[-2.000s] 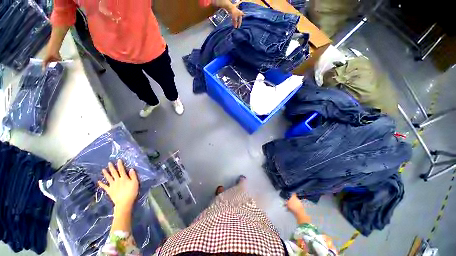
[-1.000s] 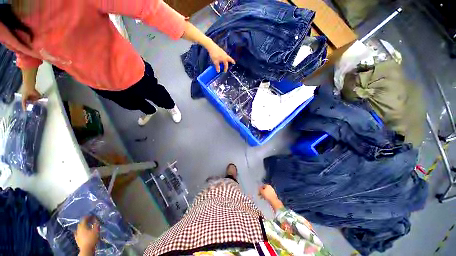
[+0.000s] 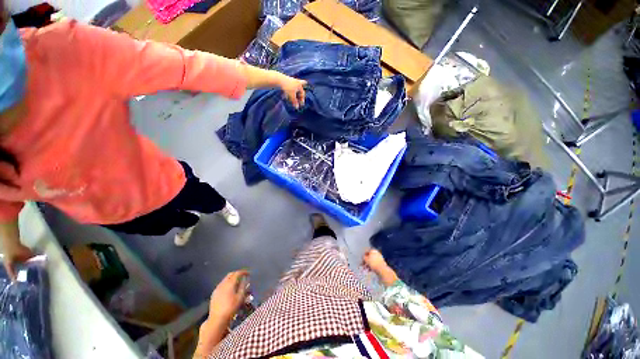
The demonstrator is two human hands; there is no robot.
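My left hand [image 3: 229, 296] is raised off the table over the floor, left of the checked apron, fingers loosely curled with nothing seen in it. My right hand [image 3: 377, 263] hangs at the left edge of a heap of loose blue jeans [image 3: 491, 245]; it looks empty, but it is small. A blue crate [image 3: 309, 191] in front holds shiny bagged goods [image 3: 309, 165] and a white sheet [image 3: 365, 168]. More jeans [image 3: 330, 84] drape behind the crate. Part of a bagged garment [image 3: 24, 315] shows at the lower left.
A person in an orange top [image 3: 105, 126] stands at front left, one arm stretched above the jeans. The white table edge [image 3: 70, 301] is at left. A second blue crate [image 3: 420, 203] sits under the heap. Cartons [image 3: 351, 31], an olive sack [image 3: 484, 116] and metal legs [image 3: 572, 154] stand beyond.
My left hand has come off the bagged garment on the table and moved right. The view has turned from the table. The other person has come closer, reaching over the crate towards the jeans.
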